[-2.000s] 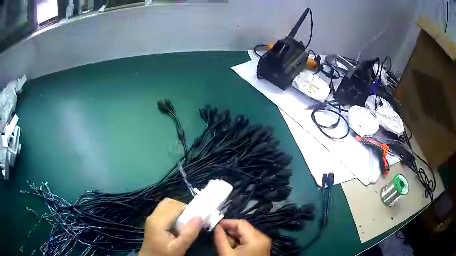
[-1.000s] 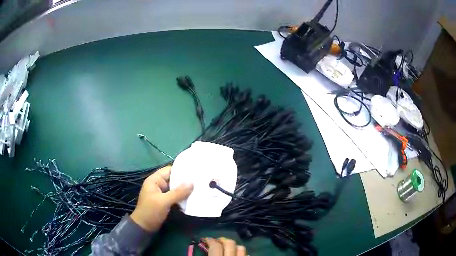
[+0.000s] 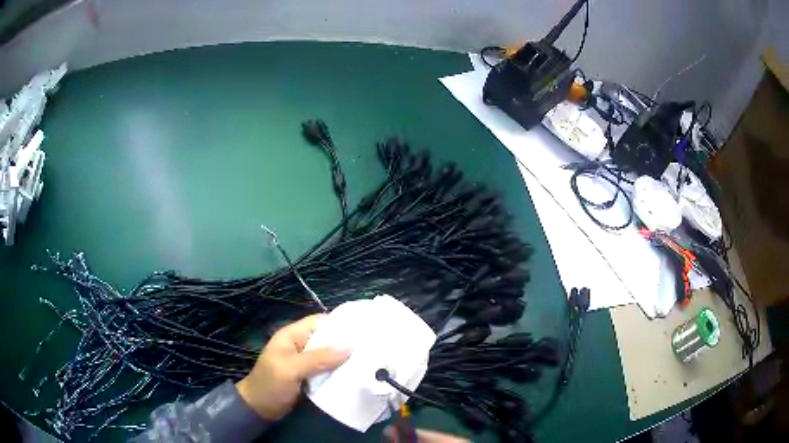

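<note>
My left hand [image 3: 290, 365] grips the left edge of a white plastic housing [image 3: 363, 342] above the cable bundle. A black cable lead [image 3: 403, 389] comes out of the small hole in its face, with a dark ring at the hole. Thin stripped wire ends [image 3: 292, 266] stick out past the housing's upper left edge. My right hand [image 3: 428, 435] is blurred and mostly cut off by the bottom edge. It holds a small tool, seemingly the pliers [image 3: 403, 422], just below the hole; its jaws are unclear. The black cable bundle [image 3: 285, 268] lies beneath.
White housings [image 3: 22, 164] are heaped at far left. At right are a black soldering station [image 3: 528, 82], white round units [image 3: 657, 203], an orange-red tool [image 3: 679, 255] and a solder reel [image 3: 695, 336]. White paper [image 3: 562, 229] lies under some. A separate lead [image 3: 574, 320] lies beside the bundle.
The housing turned from edge-on to face-on, then moved lower and right. My right hand left the housing, took the pliers at the bench edge, and has brought them up beside the hole.
</note>
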